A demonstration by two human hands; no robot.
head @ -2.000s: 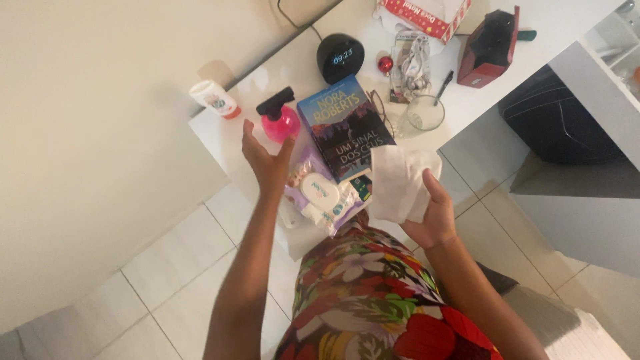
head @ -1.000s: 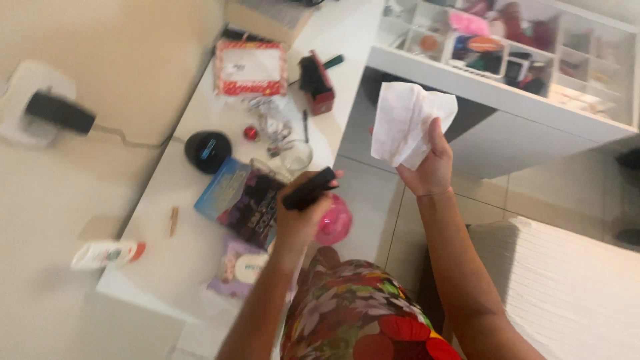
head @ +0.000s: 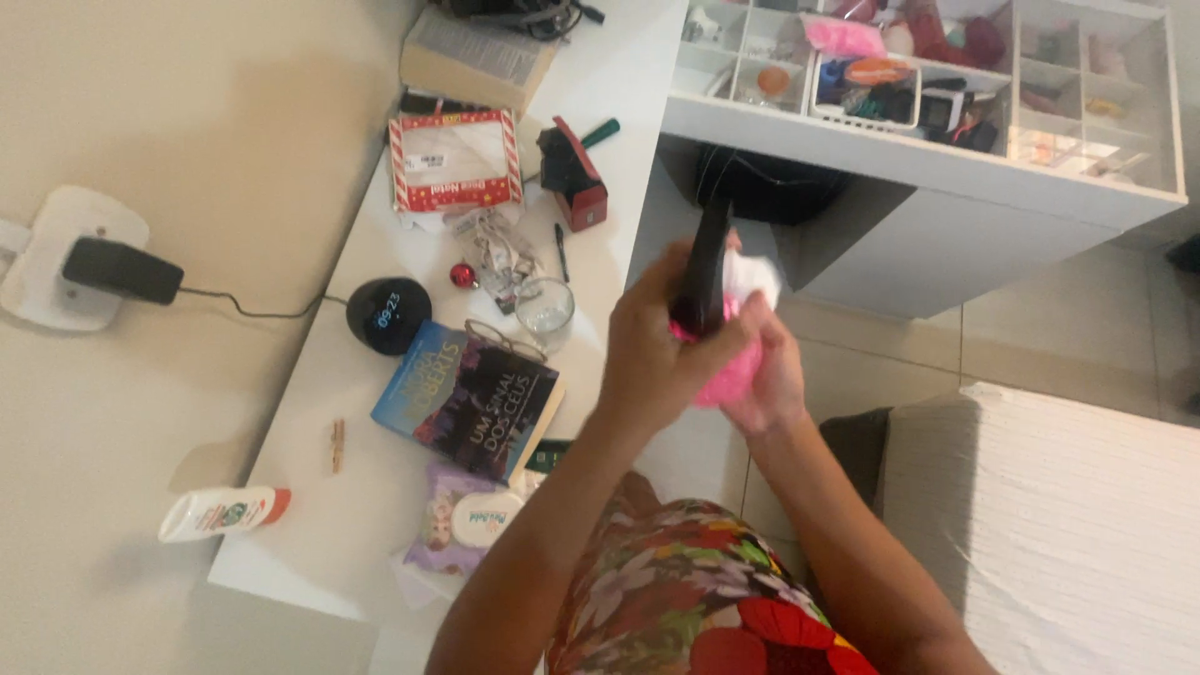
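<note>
My left hand (head: 652, 347) grips a pink spray bottle (head: 731, 375) by its black spray head (head: 703, 272). Cupped around the bottle's far side is my right hand (head: 773, 366), with a white cloth or tissue (head: 750, 275) bunched in its fingers, partly hidden. Both hands are together over the floor, just off the white desk's edge. To their left on the desk lie a paperback book (head: 469, 403), eyeglasses (head: 506, 340), a drinking glass (head: 545, 307) and a pack of wipes (head: 455, 520).
Along the desk (head: 309, 534) are a white lotion bottle (head: 225, 514), a round smart speaker (head: 389, 315), a red bauble (head: 462, 275), a pen (head: 561, 251), a red box (head: 583, 192) and a thick book (head: 473, 61). An open divided drawer (head: 919, 141) stands at upper right; a white padded seat (head: 1050, 525) is lower right.
My left hand picked up the pink spray bottle from the desk and has brought it to my right hand. The white cloth, spread out earlier, is now bunched against the bottle. The view has swung right.
</note>
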